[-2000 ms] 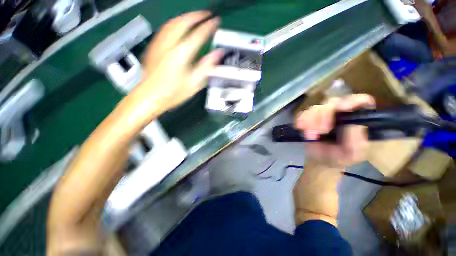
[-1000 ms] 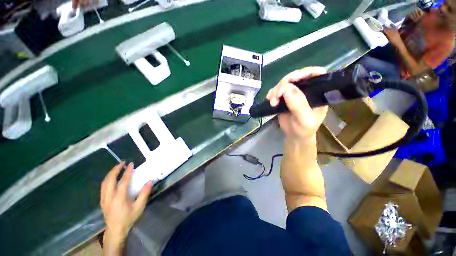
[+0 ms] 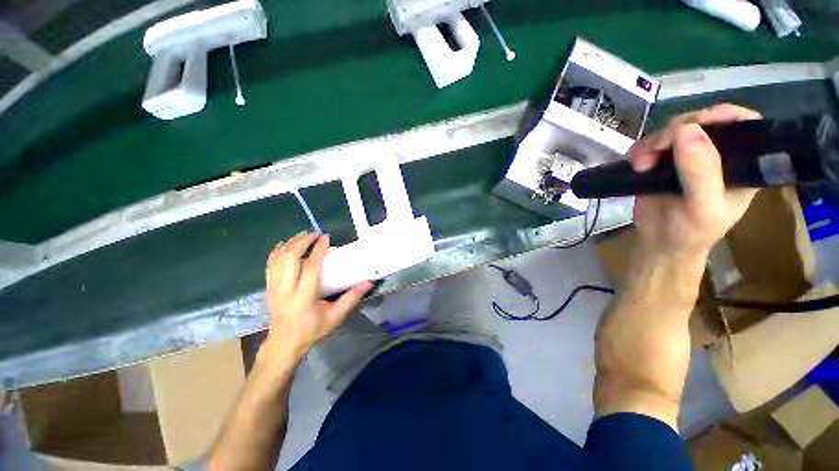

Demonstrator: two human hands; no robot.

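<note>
A white appliance body lies on the dark green ledge, its looped handle pointing away from me. My left hand holds its left end, thumb on the near side and fingers on the far side. My right hand grips the black electric screwdriver, nose pointing left. The nose is at the front of the white screw feeder, by its metal pick-up point. The bit and any screw on it cannot be made out. Loose screws show in the feeder's opening.
More white bodies lie on the green conveyor beyond the pale rail. Brown cartons stand below at left and right. A black cord with an inline connector hangs at the ledge's edge. The screwdriver cable runs at right.
The view has shifted, so the ledge and feeder appear further right. My left hand still holds the body's end. The screwdriver nose stays by the feeder's front. Bodies on the conveyor sit at different places.
</note>
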